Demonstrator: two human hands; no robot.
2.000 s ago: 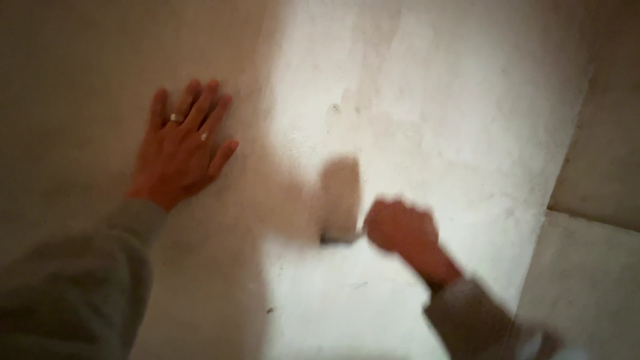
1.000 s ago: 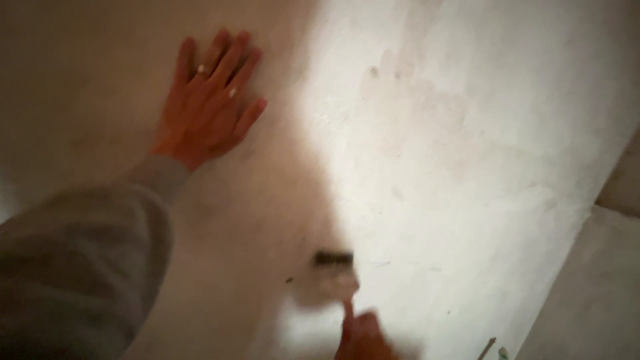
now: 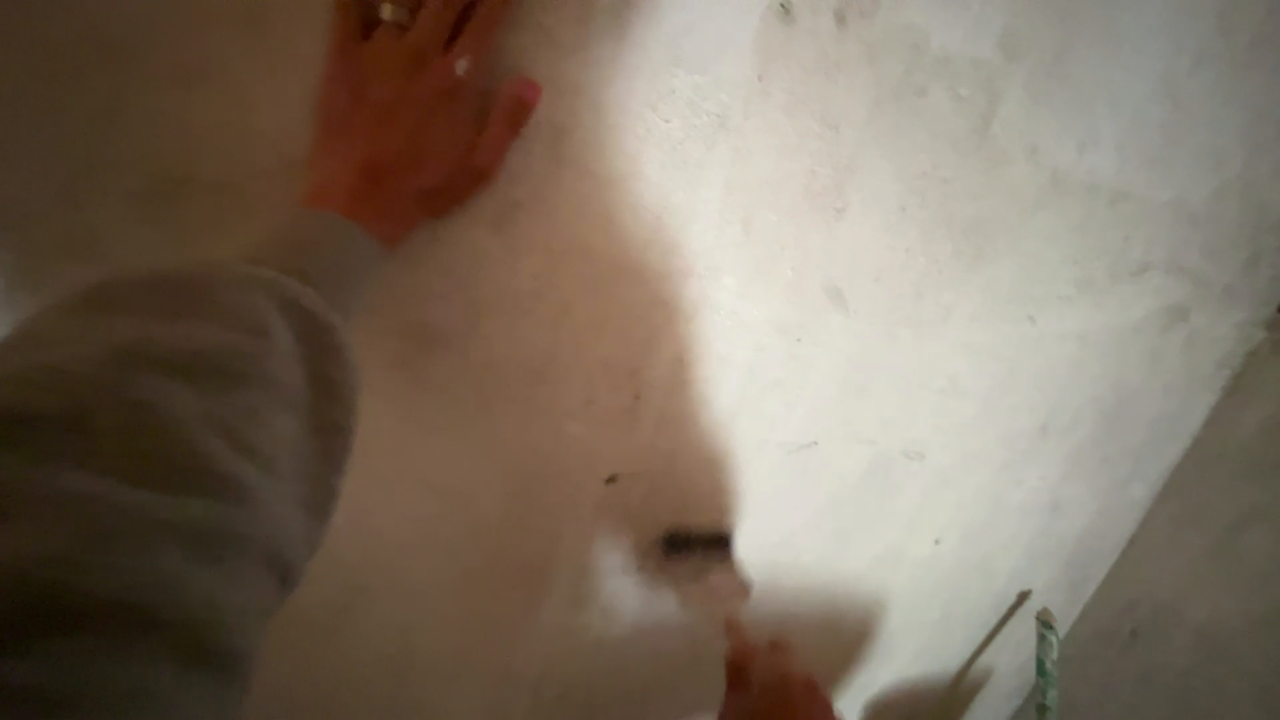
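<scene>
My left hand lies with its palm against a pale wall-like surface at the upper left, fingers apart, a ring on one finger. Its fingertips run out of the top of the view. Low in the picture, right of centre, my right hand is closed around the handle of a brush-like tool, blurred, with a dark straight edge at its head. That edge is at or close to the surface; contact cannot be told. Part of my right hand is cut off by the bottom edge.
At the lower right stands a green and white, worn stick-like thing, its shadow on the surface beside it. A darker surface begins beyond a slanting edge at the right. Strong light falls on the right part, shadow on the left.
My right hand and the tool have moved down towards the bottom edge. My left hand remains on the surface, now nearer the top of the view. The green stick has come further into view.
</scene>
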